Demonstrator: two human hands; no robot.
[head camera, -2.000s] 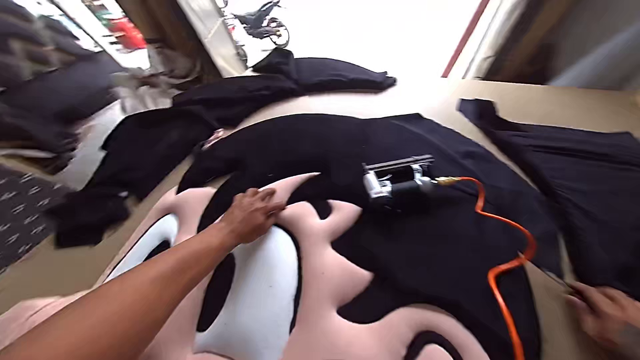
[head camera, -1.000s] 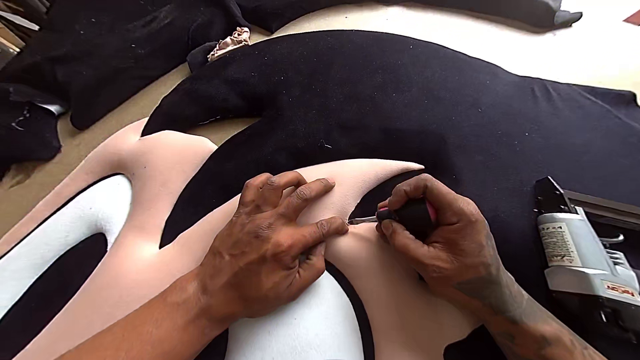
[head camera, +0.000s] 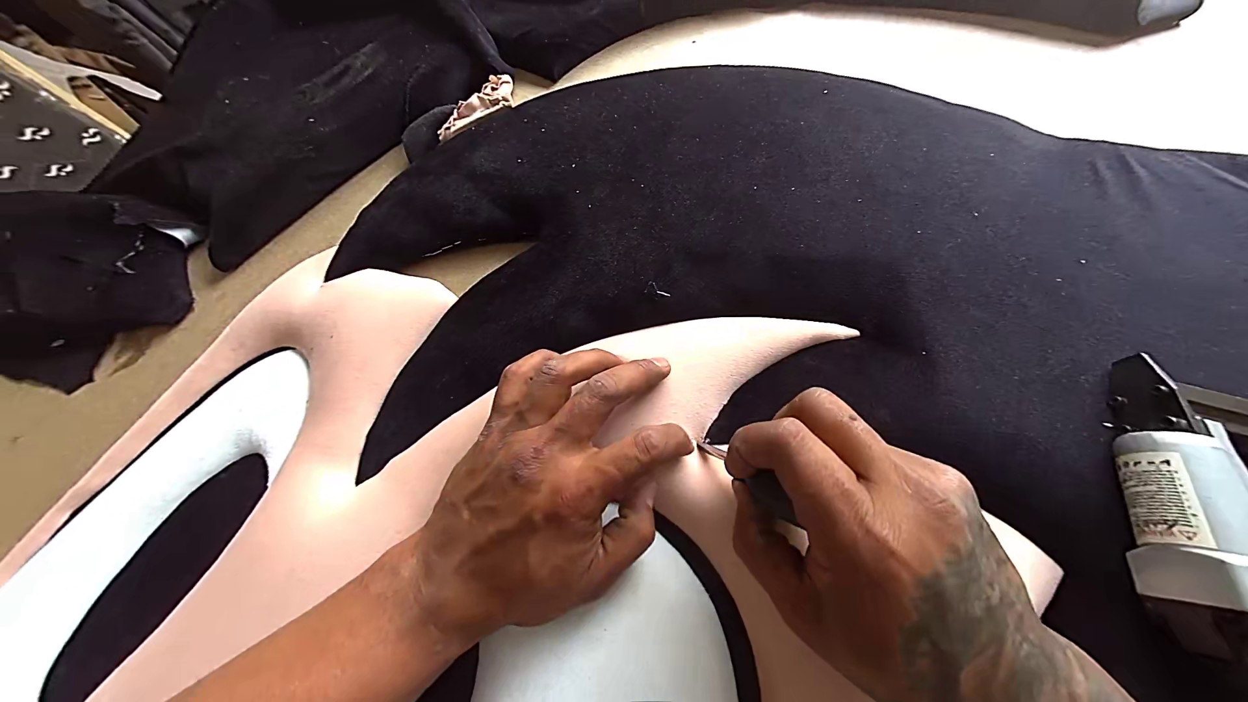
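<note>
My left hand (head camera: 556, 487) lies spread on a padded, pink fabric-covered panel (head camera: 390, 312), its thumb and fingertips pressing beside a pointed pink spike. My right hand (head camera: 848, 507) grips a slim tool with a dark handle (head camera: 770, 497), mostly hidden in the fist; its thin metal tip (head camera: 714, 449) touches the seam where pink meets the black fabric panel (head camera: 780, 195). What kind of tool it is, I cannot tell. Below my hands is a white padded oval (head camera: 604, 624) edged in black. A second white shape (head camera: 195, 429) with a black middle lies at the left.
At the right edge a pneumatic stapler (head camera: 1170, 507) with a label rests on the black fabric. Black fabric pieces (head camera: 312, 107) lie at the upper left, with a crumpled pinkish scrap (head camera: 478, 105) beside them. The tan work surface (head camera: 263, 283) shows between the pieces.
Two seconds ago my right hand was at the far right near the orange hose; now it is beside my left hand, holding the tool at the seam. The view has moved much closer.
</note>
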